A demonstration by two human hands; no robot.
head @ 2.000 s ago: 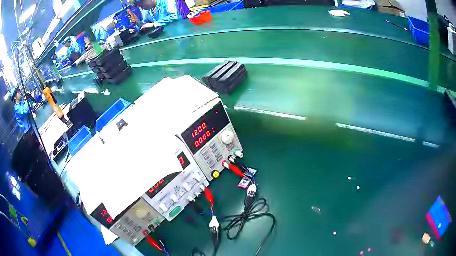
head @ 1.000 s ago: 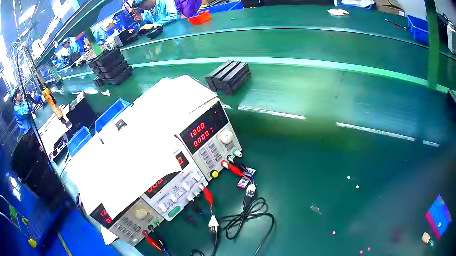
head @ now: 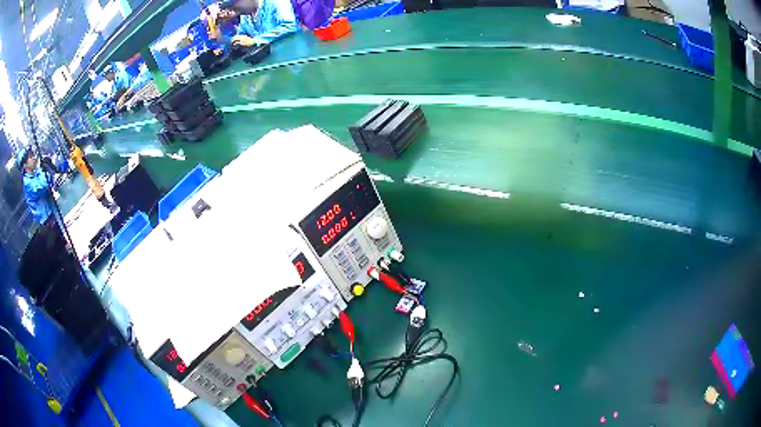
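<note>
Neither of my hands is in view. Nearest in front stand white bench power supplies with red digits, papers lying over their tops. Red test leads run from their fronts. A small connector board lies by the right supply's leads. A thin black cable lies coiled on the green bench. A pink and blue card lies at the lower right.
A group of black blocks sits on the line behind the supplies. Black trays are stacked at the left. Blue bins stand beside the supplies. A person in blue sits across the line. Small scraps dot the bench at right.
The group of black blocks has moved slightly to the right along the line. The person across the line has shifted their arms. The supplies, leads and card have not moved.
</note>
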